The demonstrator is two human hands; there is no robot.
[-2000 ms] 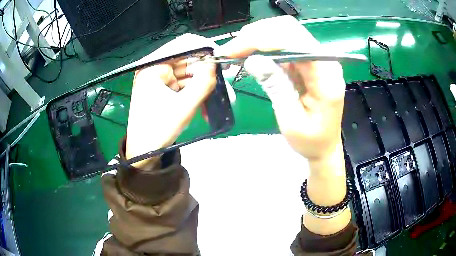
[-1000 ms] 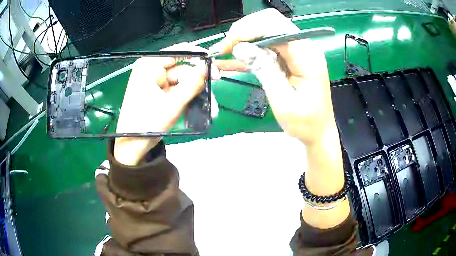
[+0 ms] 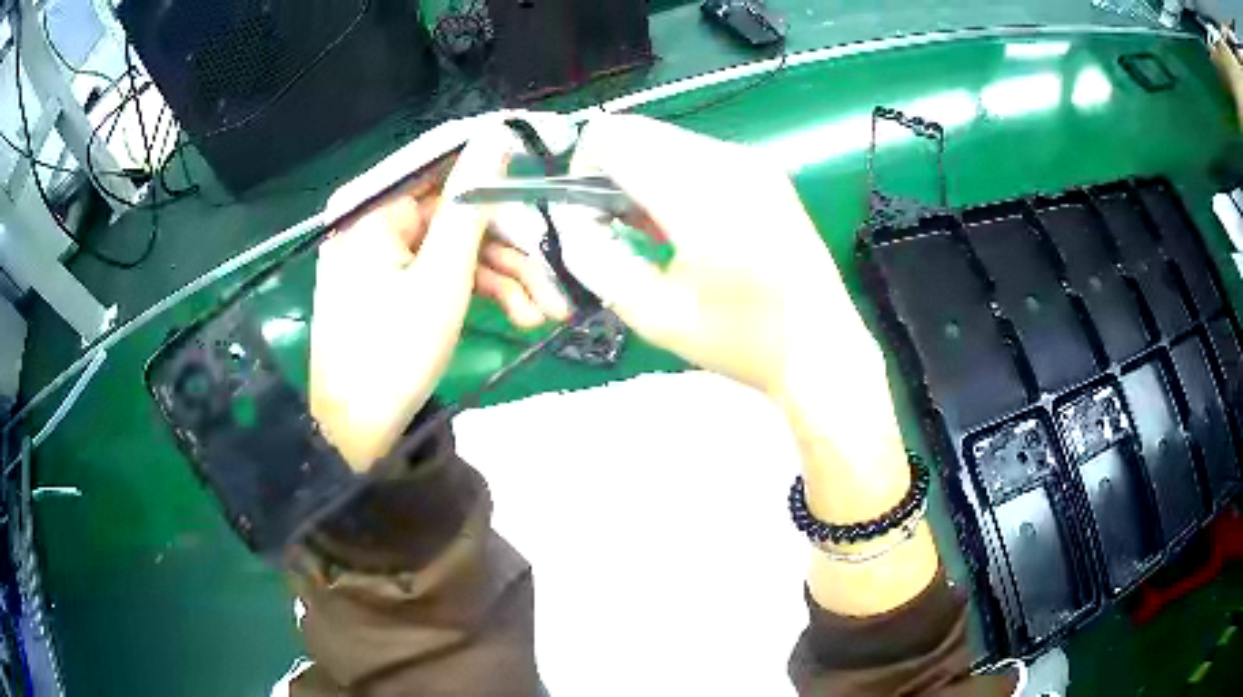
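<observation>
A black phone middle frame (image 3: 225, 415) is held tilted in the air, its camera-hole end at lower left and its other end up at the hands. My left hand (image 3: 395, 300) grips the frame, fingers at its upper right end. My right hand (image 3: 723, 252) is at that same end and holds a slim grey tool (image 3: 539, 192), which now lies across toward my left hand. The fingertips and the tool's contact with the frame are blurred and partly hidden.
A black blister tray (image 3: 1056, 354) is at right, two pockets showing camera-hole parts. Other frames lie on the green bench, one behind the tray (image 3: 907, 170), one beyond the white sheet (image 3: 593, 338). A black ribbed box (image 3: 273, 82), cables and a mouse (image 3: 743, 21) are beyond the rail.
The frame has tilted from nearly level, its camera-hole end swinging lower. My right hand has moved down and left against the frame's end. The tool's visible part now points left instead of right.
</observation>
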